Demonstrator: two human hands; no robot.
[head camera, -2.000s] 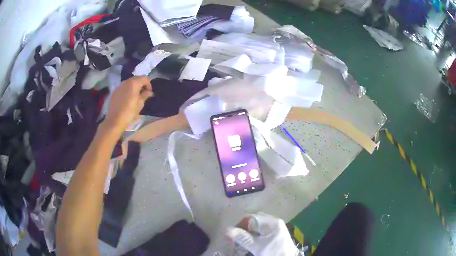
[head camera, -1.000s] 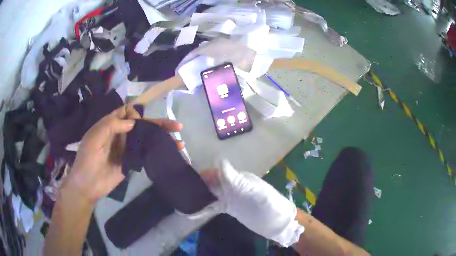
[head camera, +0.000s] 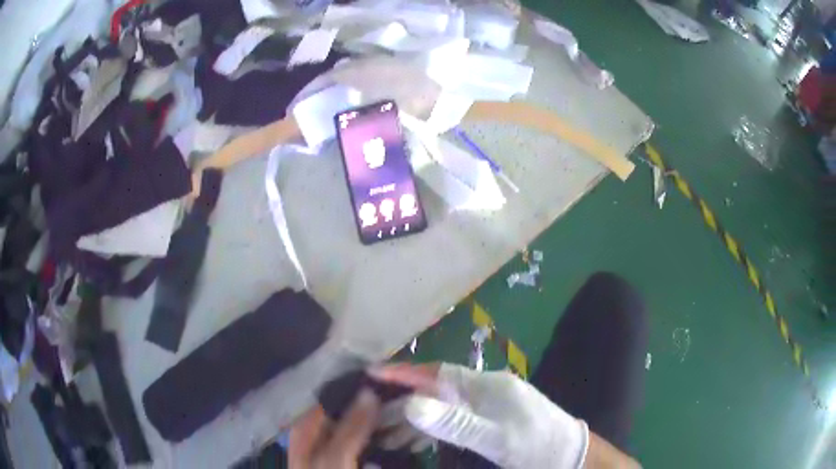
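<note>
A small dark fabric piece (head camera: 346, 388) is held at the bottom centre between both hands; it is blurred and partly hidden by the fingers. My left hand (head camera: 339, 435), bare, is cut off by the bottom edge and grips it from the left. My right hand (head camera: 495, 417), in a white glove with bare fingertips, holds it from the right. A long dark stack with rounded ends (head camera: 238, 365) lies on the table, up and left of my hands. Narrower dark strips (head camera: 180, 275) lie left of the stack.
A lit smartphone (head camera: 380, 174) lies on the pale grey table (head camera: 458, 252). White slips (head camera: 472, 73), a curved tan strip (head camera: 559, 136) and a blue pen (head camera: 477, 151) lie behind. Dark fabric (head camera: 110, 197) is heaped left. A knee (head camera: 596, 339) shows beyond the table's edge.
My left hand has moved down and right, beside my right hand. The long dark piece held between them now shows only as a small dark part. The view has shifted.
</note>
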